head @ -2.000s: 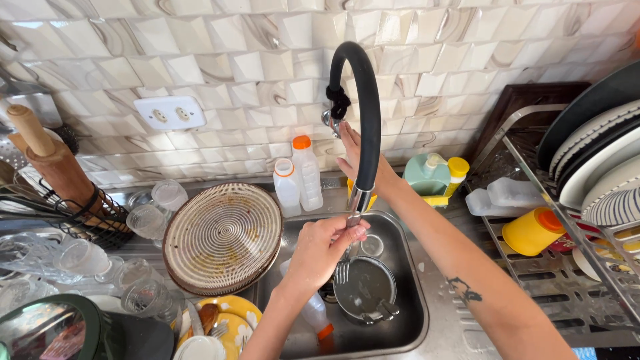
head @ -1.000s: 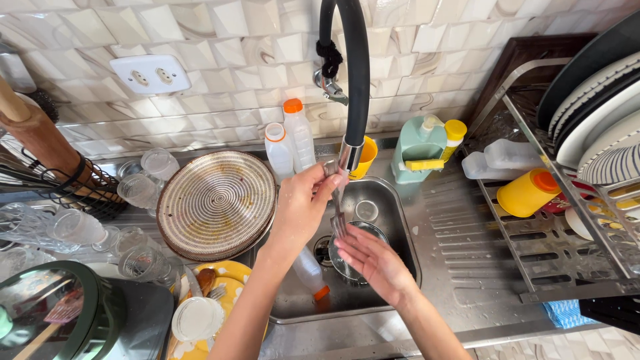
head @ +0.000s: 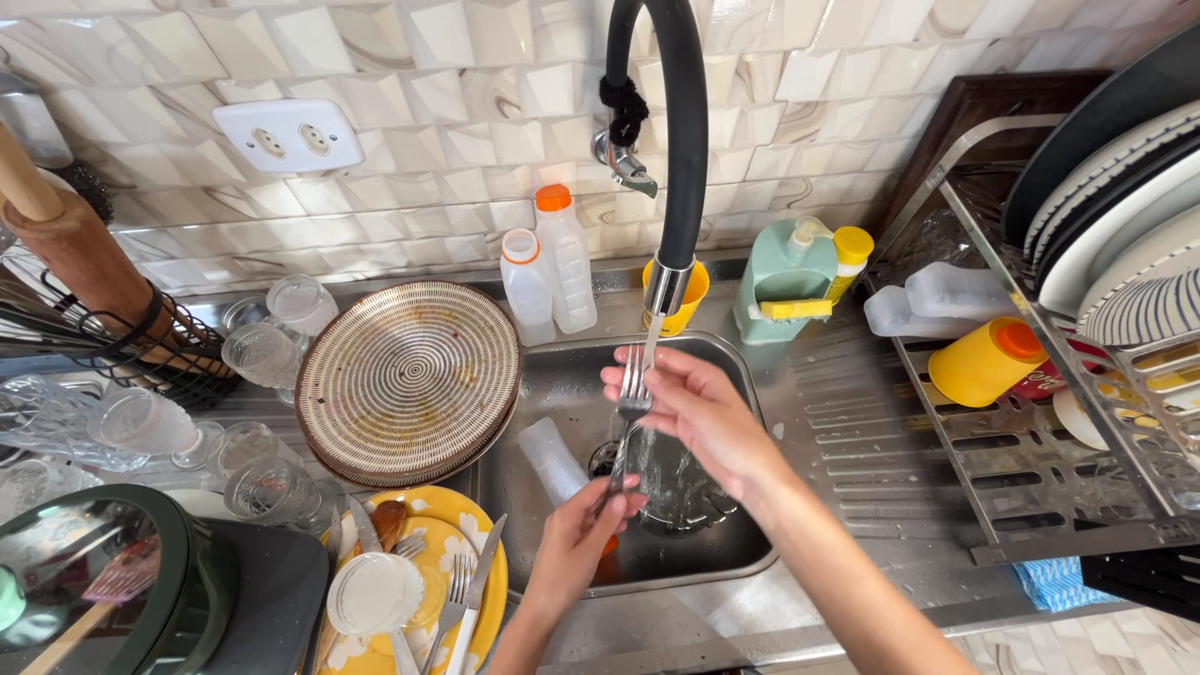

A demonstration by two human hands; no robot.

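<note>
My left hand (head: 583,530) holds a metal fork (head: 630,412) by its handle, tines up. My right hand (head: 694,403) is at the tines, with the fingers behind them and the thumb at their side. Water runs from the black flexible faucet (head: 677,216) just above onto the fork and fingers. Below, in the steel sink (head: 757,403), lie a pan (head: 680,492) with water in it and a translucent plastic bottle (head: 551,459), partly hidden by my left hand.
Stacked dirty plates (head: 408,380) rest left of the sink, near glasses (head: 267,356) and a yellow plate (head: 492,562) with cutlery. Bottles (head: 567,258), a yellow cup (head: 694,300) and a soap dispenser (head: 786,272) line the back. A dish rack (head: 994,497) stands right.
My right hand has left the faucet's tap area and come to the fork. My left hand has moved down from the spout's end. Water now visibly runs over the fork.
</note>
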